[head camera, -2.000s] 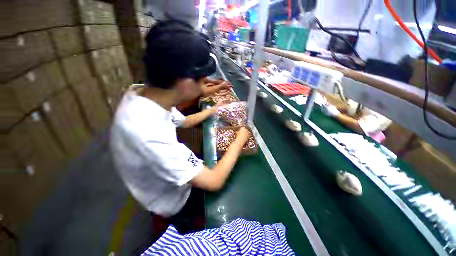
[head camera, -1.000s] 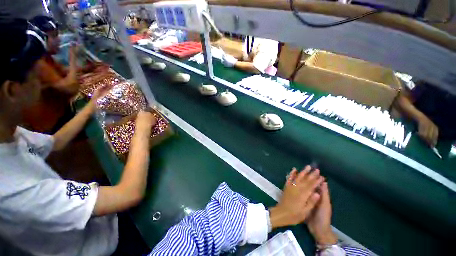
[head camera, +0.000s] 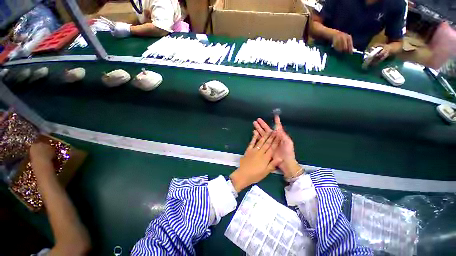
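My left hand (head camera: 256, 161) and my right hand (head camera: 285, 146) lie palm against palm over the belt, near its front rail. The left fingers are slightly spread and cover part of the right palm, so what may be between them is hidden. A small, pale, blurred round thing (head camera: 276, 111) shows at the tip of a raised right finger; whether it is held is unclear. A white printed label sheet (head camera: 265, 225) lies on the bench between my striped sleeves. An off-white base housing (head camera: 214, 91) sits on the belt beyond my hands, to the left.
More housings (head camera: 147, 80) stand left on the belt. Rows of white rods (head camera: 280, 54) lie beyond the rail. An open carton (head camera: 260, 22) stands behind. A neighbour's arm (head camera: 55, 200) reaches into a metal-parts carton (head camera: 75, 160) at left. Bagged sheets (head camera: 382, 225) lie right.
The view has swung right and down. My hands, out of view two seconds ago, were together one second ago and remain together, now with one right finger raised. More of the label sheet shows.
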